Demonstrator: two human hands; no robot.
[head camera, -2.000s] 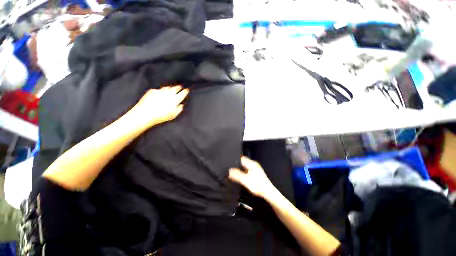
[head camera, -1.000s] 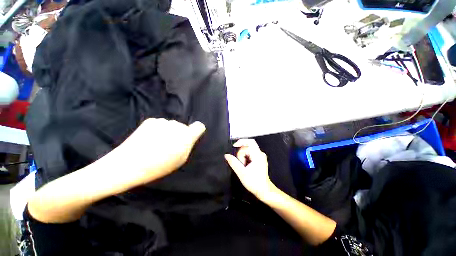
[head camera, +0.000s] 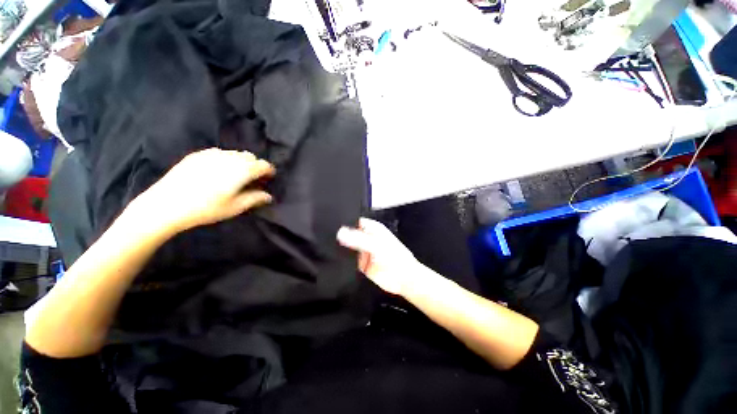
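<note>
A large black garment piece (head camera: 323, 178) covers the table left of the needle area and hangs over my lap in folds. My left hand (head camera: 214, 190) lies on top of it near the middle, thumb and fingers apart, with creases around the fingertips. My right hand (head camera: 384, 257) is at the cloth's right edge, just below the table's front edge, and its fingertips pinch that edge. The metal presser foot area (head camera: 349, 44) shows at the top, beside the cloth. I cannot see cloth under the needle clearly.
Black shears (head camera: 517, 77) lie on the white table (head camera: 436, 145) right of the needle. Small tools (head camera: 638, 77) and a dark phone (head camera: 683, 73) lie farther right. A blue bin (head camera: 582, 206) with black and grey cloth stands right of my lap, a thin cord looping above it.
My left hand has moved up and left over the cloth and its thumb has parted from the fingers. My right hand has shifted slightly left onto the cloth edge. The view has shifted slightly.
</note>
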